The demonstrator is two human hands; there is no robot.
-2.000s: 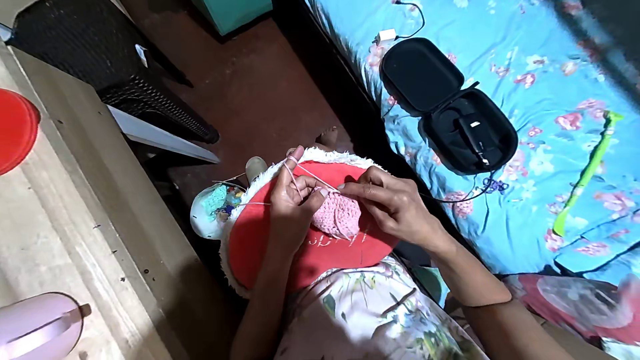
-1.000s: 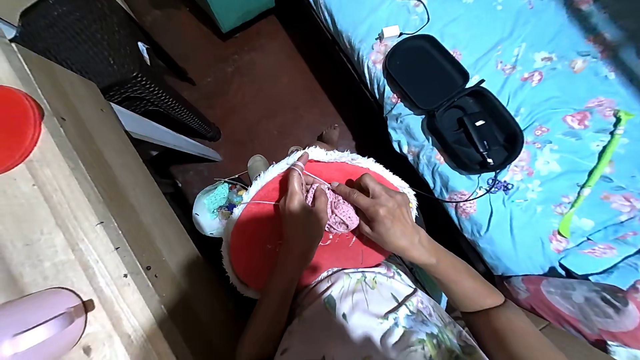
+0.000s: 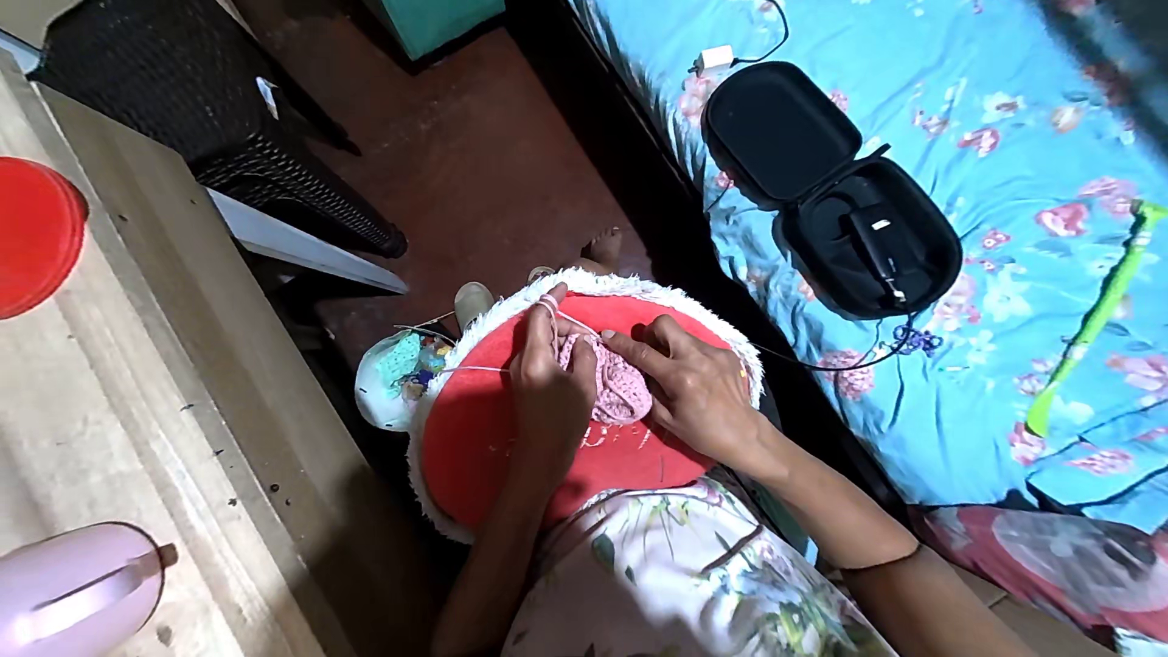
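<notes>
A pink crocheted piece [image 3: 622, 388] lies over a red cushion with white fluffy trim [image 3: 474, 429] on my lap. My left hand [image 3: 552, 374] grips the piece's left edge, with pink yarn wound round the raised index finger. My right hand [image 3: 689, 379] is at the piece's upper right, its thumb and index finger near the working edge; whether they hold a hook is too small to tell. A strand of yarn [image 3: 479, 369] runs left from my left hand towards a white container [image 3: 372, 392] with teal crochet and small colourful things in it.
At the left are a wooden table [image 3: 137, 392], a red round lid [image 3: 41, 237], a pink jug [image 3: 82, 589] and a black woven plastic chair [image 3: 210, 119]. On the bed with blue floral sheet [image 3: 958, 383] lie an open black case [image 3: 785, 137] and a green stick-like object [image 3: 1095, 315].
The fingers of both hands have shifted slightly around the pink piece, and the piece now lies lower and more folded between them than two seconds ago.
</notes>
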